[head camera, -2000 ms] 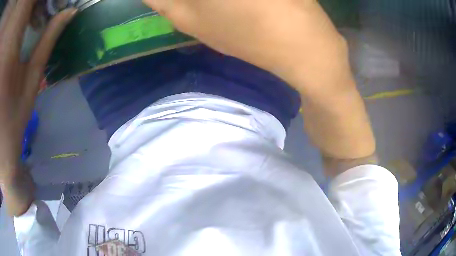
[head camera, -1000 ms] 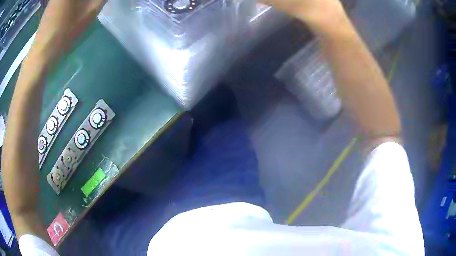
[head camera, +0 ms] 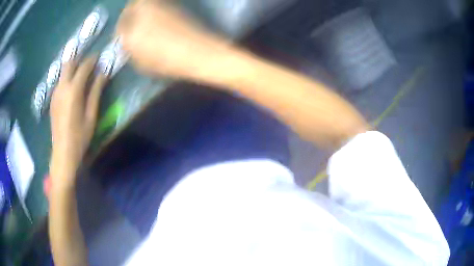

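Note:
Everything is blurred by motion. A narrow strip fixture (head camera: pixel 54 74) with several round silver-white parts lies slanted on the green mat at the upper left. A second strip (head camera: pixel 110 56) with round parts lies to its right, partly hidden by my hands. My left hand (head camera: pixel 75 96) is over the mat, fingers extended and apart at the lower ends of the strips; whether it touches a part is unclear. My right hand (head camera: pixel 143 36) is bent in over the second strip's upper end, its fingers hidden or blurred, so I cannot tell what it holds.
A green label (head camera: pixel 110 115) is near the bench edge, with a bit of red (head camera: pixel 47 185) beside my left forearm. White paper (head camera: pixel 21 161) lies at the left. Pale stacked trays (head camera: pixel 361 49) sit low at the upper right, near a yellow floor line (head camera: pixel 397 98).
My right hand has come from the clear tray stack at the top to the strips. My left hand has moved down to the strips. The view has shifted, and the tray stack is mostly out of sight.

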